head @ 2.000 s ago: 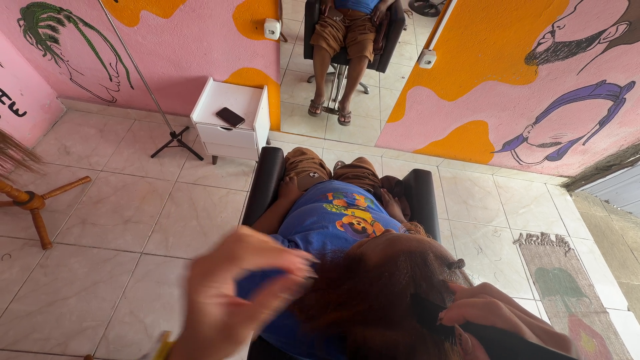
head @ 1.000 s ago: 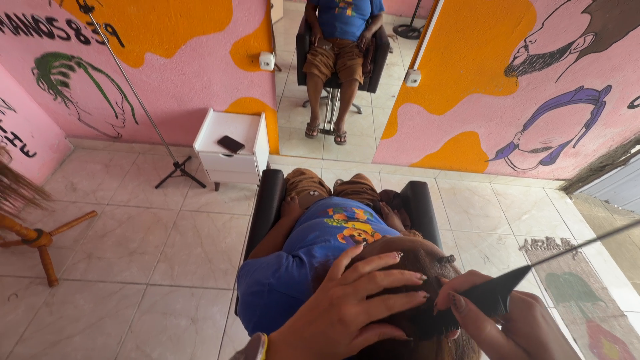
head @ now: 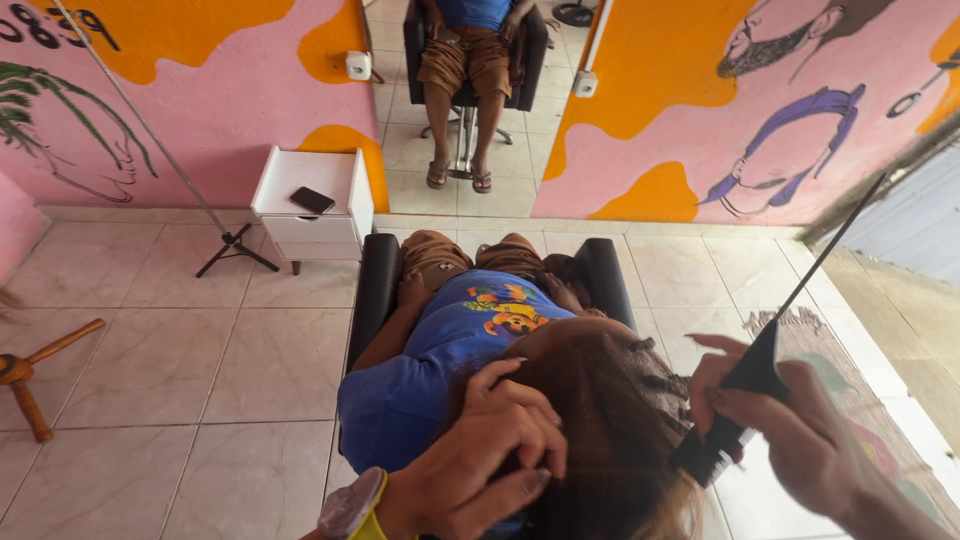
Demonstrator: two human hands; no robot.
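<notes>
A person in a blue T-shirt (head: 420, 375) leans back in a black salon chair (head: 379, 289), with long brown hair (head: 607, 420) hanging toward me and a few small twists or braids (head: 664, 382) on the right side of the head. My left hand (head: 502, 442), wrist in a yellow band, rests at the left side of the hair with curled fingers; whether strands are between them is unclear. Right of the head, my right hand (head: 765, 420) grips a black rat-tail comb (head: 757, 364), its thin tail pointing up and right and its toothed end at the hair.
A white cabinet (head: 311, 225) with a smartphone (head: 312, 200) on top stands by the painted wall. Beside it is a thin tripod stand (head: 236, 247). A mirror (head: 465, 150) reflects the seated person. A wooden stand (head: 30, 375) is at left, a fringed rug (head: 840, 375) at right.
My left hand has moved from the top of the head to the hair's left side. The comb, blurred or lying flatter earlier, now points more steeply upward in my right hand.
</notes>
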